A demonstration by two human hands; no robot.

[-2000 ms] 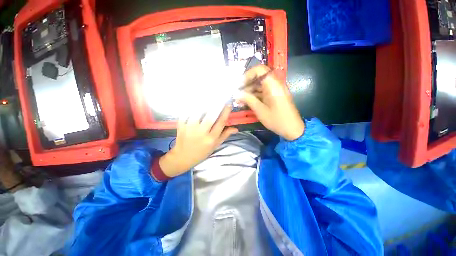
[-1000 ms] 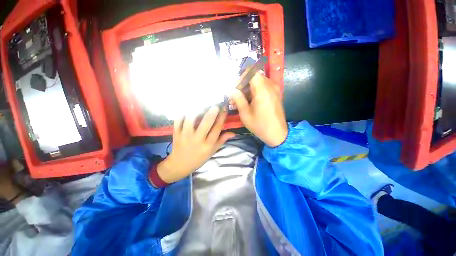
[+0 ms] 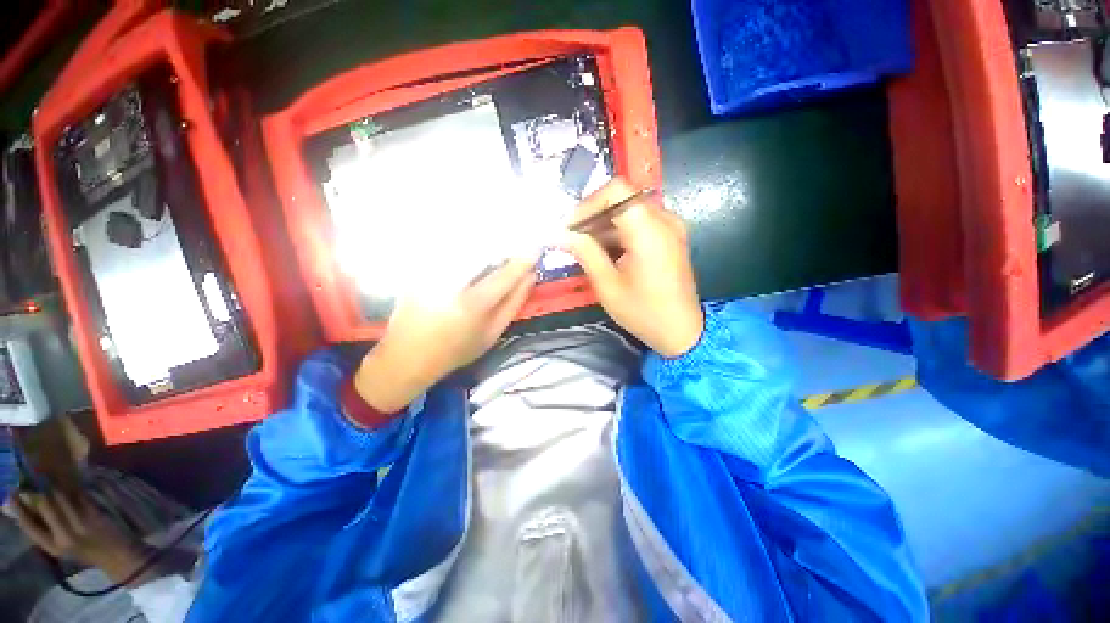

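Observation:
An opened tablet unit (image 3: 558,100) lies in a red-orange foam tray (image 3: 635,110) in front of me. Its large battery (image 3: 414,183) glares white. A small dark square part (image 3: 578,168) lies by the mainboard on the right. My right hand (image 3: 643,262) holds dark tweezers (image 3: 617,211) like a pen over the tablet's lower right part. My left hand (image 3: 444,329) reaches over the tray's lower edge, its fingers near the right fingertips. Glare hides the tweezer tip and whether the left fingers hold anything.
A second tablet in a red tray (image 3: 244,231) stands at left. Red trays (image 3: 962,183) with another tablet are at right. A blue bin (image 3: 803,55) sits at the upper right on the dark green bench (image 3: 779,207). Another person's hands (image 3: 76,526) show at lower left.
The view has shifted somewhat. The tweezers lean flatter than a second ago. My left hand has moved, its fingers closer together. Another person's hands now show more clearly at lower left.

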